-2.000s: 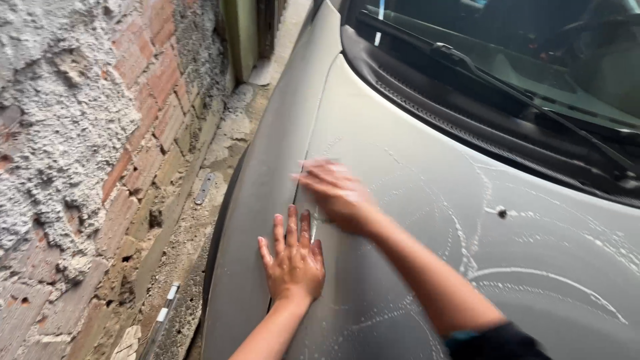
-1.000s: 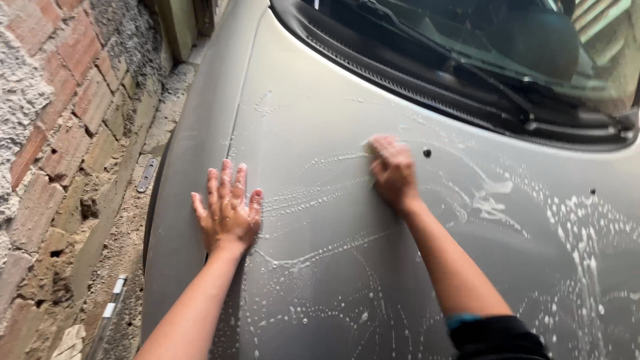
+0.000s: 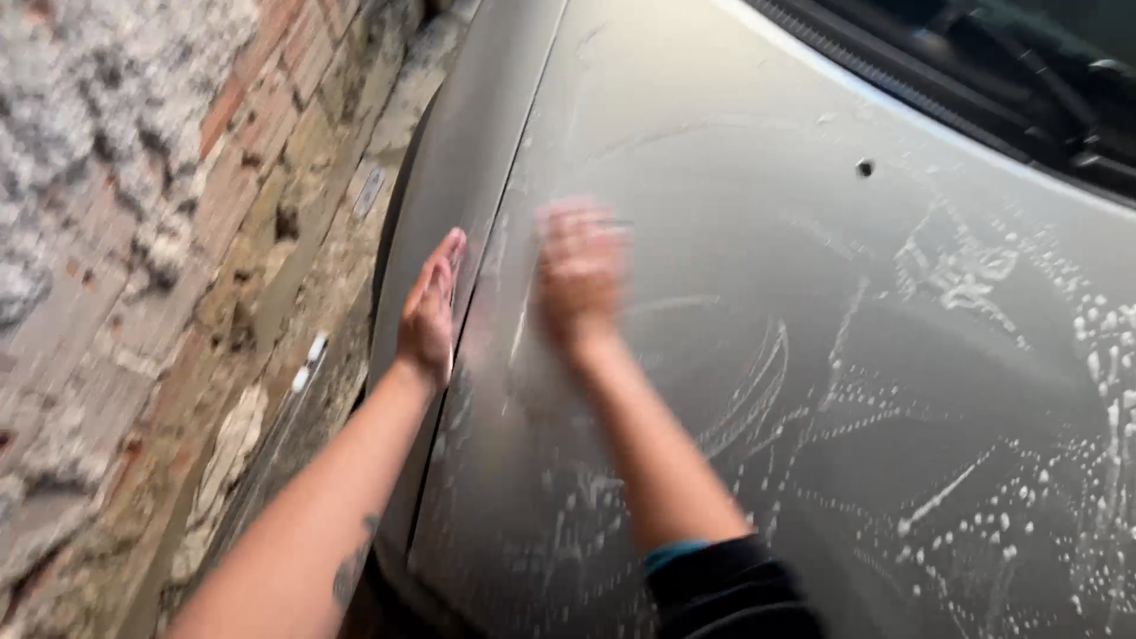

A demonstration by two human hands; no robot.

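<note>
My left hand [image 3: 432, 306] is turned edge-on beside the seam between the fender [image 3: 470, 133] and the hood [image 3: 710, 204] of a silver-grey car. Its fingers point up the panel, and nothing shows in its grasp. To its right, my right hand [image 3: 581, 266] lies palm down over the hood, blurred by motion; whatever may be under the palm is hidden. White suds [image 3: 963, 266] streak and dot the wet hood, mostly on the right and lower parts.
A rough brick wall [image 3: 266, 115] with crumbling plaster runs close along the left of the car. A narrow ledge with a long object bearing white marks [image 3: 309, 362] lies between them. The wiper [image 3: 1047, 80] and windshield base are at upper right. A small dark nozzle [image 3: 864, 167] sits on the hood.
My right hand has moved left across the hood, closer to my left hand, since a second ago. My left hand, earlier spread flat on the car, is now turned on edge.
</note>
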